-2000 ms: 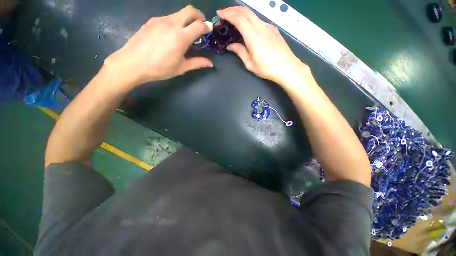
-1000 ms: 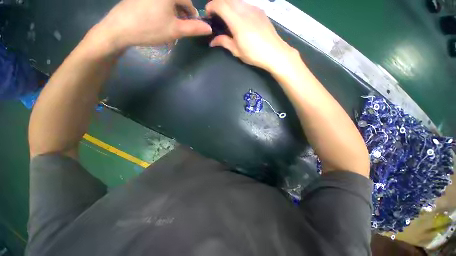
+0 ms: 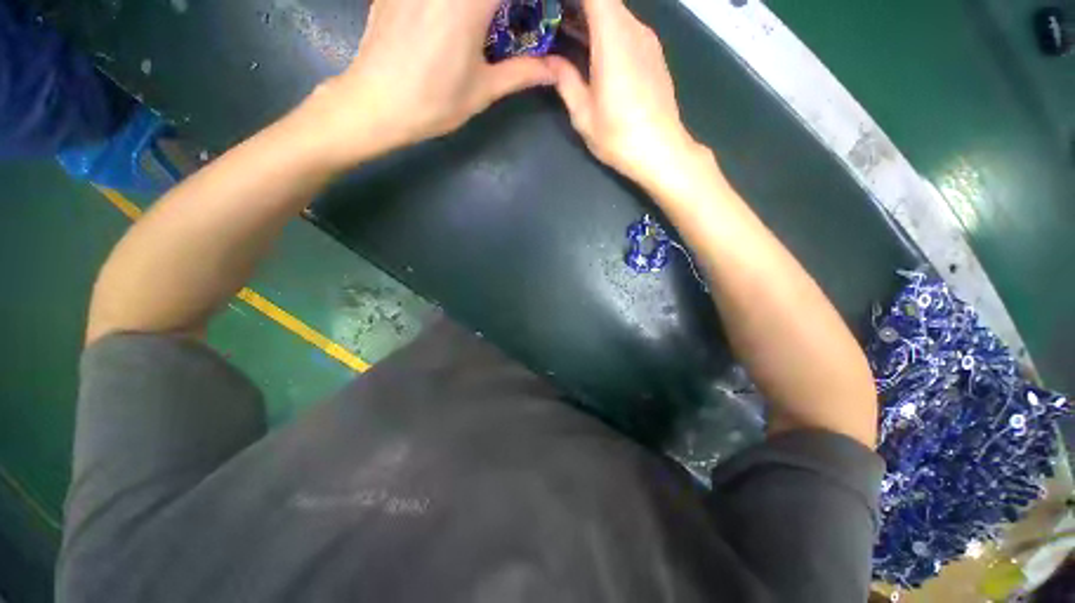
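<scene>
A blue circuit board assembly [image 3: 525,26] is between my two hands at the top edge of the picture, with a dark part beside it partly hidden by my fingers. My left hand [image 3: 442,71] holds it from the left, its thumb along the lower side. My right hand [image 3: 613,88] holds it from the right, fingers cut off by the top edge. Another blue circuit board [image 3: 647,246] lies on the dark green bench surface [image 3: 507,224], its white wire running under my right forearm.
A large pile of blue boards [image 3: 961,436] lies at the right beside the pale metal rail [image 3: 878,159]. A black round unit [image 3: 1053,32] sits on the green belt beyond it. A blue plastic item [image 3: 118,153] and dark blue cloth are at the left.
The held assembly now shows its blue board side up between my hands, where a dark housing showed before. My hands sit further right and higher in the picture; the view has shifted.
</scene>
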